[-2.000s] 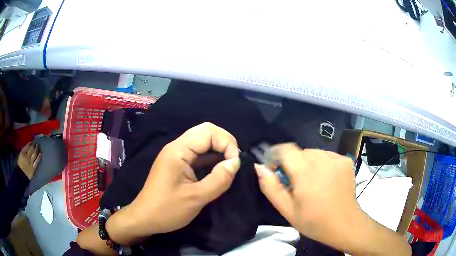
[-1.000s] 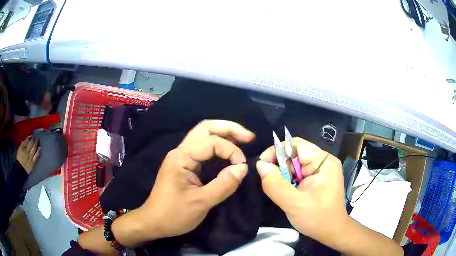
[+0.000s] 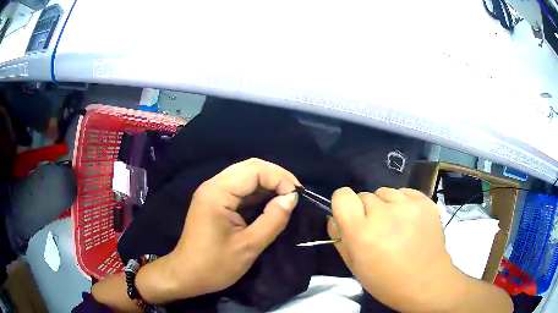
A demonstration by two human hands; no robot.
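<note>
A large black garment (image 3: 245, 131) lies over the lap below the table edge. My left hand (image 3: 235, 223) pinches a small bit of dark material between thumb and index finger; whether it is cloth or thread is too small to tell. My right hand (image 3: 391, 241) holds thread snips (image 3: 317, 200) with the blades apart. One blade reaches the left fingertips and the other points left, lower down. The snips' handles are hidden in the right hand. A white cloth (image 3: 327, 294) is bunched below the garment.
A white table (image 3: 275, 73) spans the top. A red basket (image 3: 98, 189) with dark items and a clear packet stands left. A cardboard box (image 3: 505, 229) with white and black material and a blue basket (image 3: 538, 235) are right. Black-handled scissors (image 3: 498, 12) lie top right. Part of a person shows far left.
My right hand has turned the snips from pointing up to pointing left, with a blade now at the left fingertips. My left index finger and thumb stay pinched. The other person's hand has left view.
</note>
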